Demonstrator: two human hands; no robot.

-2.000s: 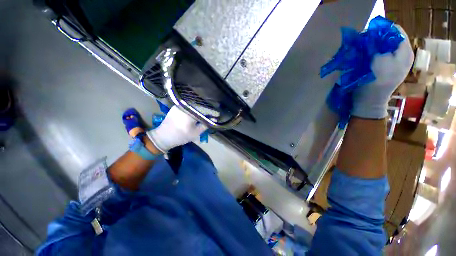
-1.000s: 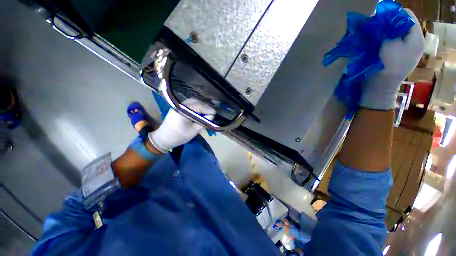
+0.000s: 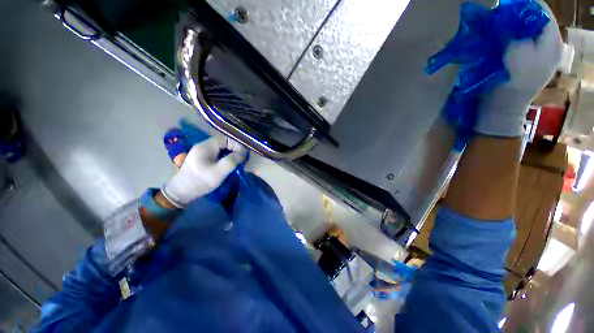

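A silver chassis [image 3: 352, 42] stands at the upper middle with its black front and shiny curved chassis handle [image 3: 225, 127] toward me. My left hand [image 3: 198, 172], in a white glove, is just below the handle and apart from it. Its fingers are closed on blue protective film [image 3: 189, 130], partly hidden by the hand. My right hand [image 3: 524, 81], in a white glove, grips a crumpled bunch of blue film [image 3: 479, 55] at the upper right, over the far side of a grey chassis panel [image 3: 391, 110].
A metal trolley edge [image 3: 124, 55] with a dark green surface [image 3: 140, 26] runs along the upper left. Grey floor [image 3: 98, 143] lies on the left. A black object [image 3: 335, 257] is at the lower middle. Brown cartons [image 3: 537, 195] and a red item [image 3: 553, 120] are at the right.
My left hand has come out from behind the chassis handle and moved down and left. The handle appears larger. My right hand has moved slightly up and right, still gripping film.
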